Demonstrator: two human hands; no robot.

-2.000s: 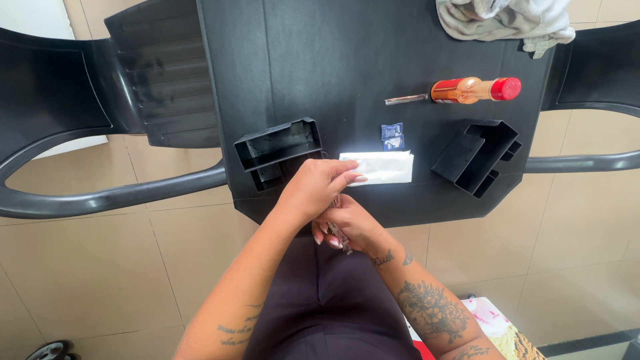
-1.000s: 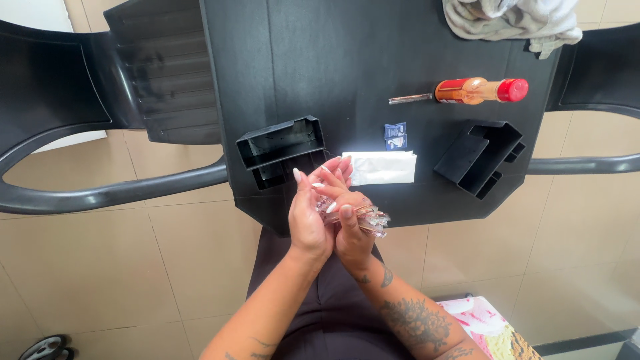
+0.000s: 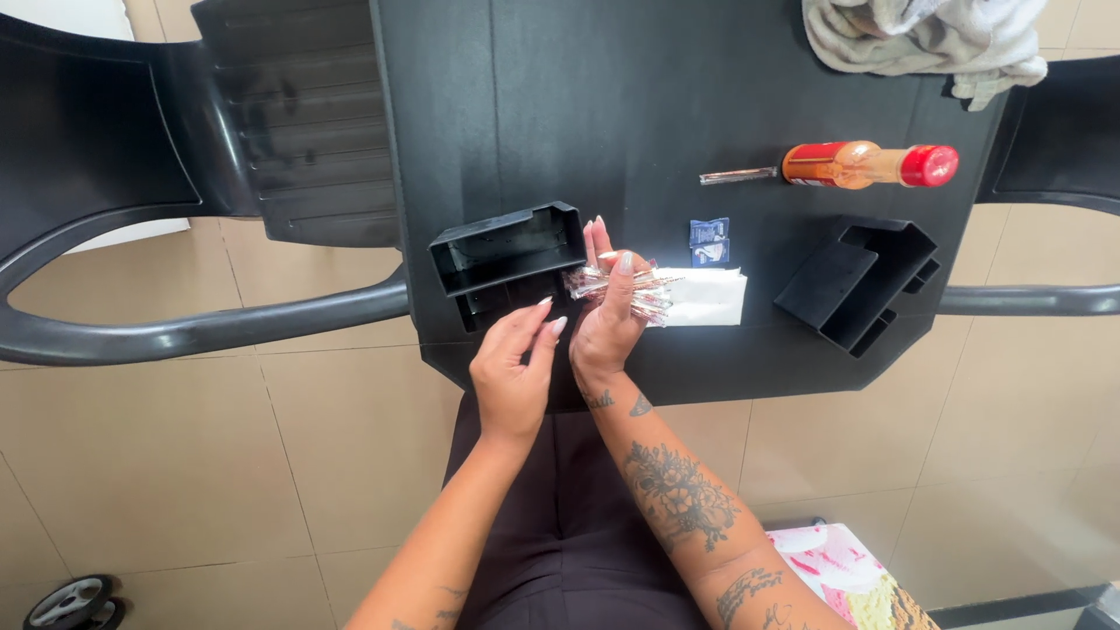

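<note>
My right hand point(image 3: 606, 328) is closed around a bundle of small clear-wrapped sticks point(image 3: 643, 293), perhaps toothpicks. Just left of it, my left hand point(image 3: 516, 363) has thumb and fingertips close together; whether anything is between them cannot be told. Beyond my left hand lies a black plastic holder point(image 3: 512, 254) with compartments. A folded white paper point(image 3: 704, 297) lies partly behind the bundle, with small blue packets point(image 3: 710, 242) at its far edge. A similar black holder point(image 3: 857, 282) rests tilted at the right.
On the black table point(image 3: 595, 105) a sauce bottle point(image 3: 866, 164) with a red cap lies sideways, a wrapped stick point(image 3: 738, 176) by its base. A crumpled cloth point(image 3: 927, 39) is at the far right. Black chairs point(image 3: 201, 337) flank the table.
My hands were together around the bundle; now they are apart, with the bundle in my right hand only. It has moved from near the table's front edge to over the white paper's left end.
</note>
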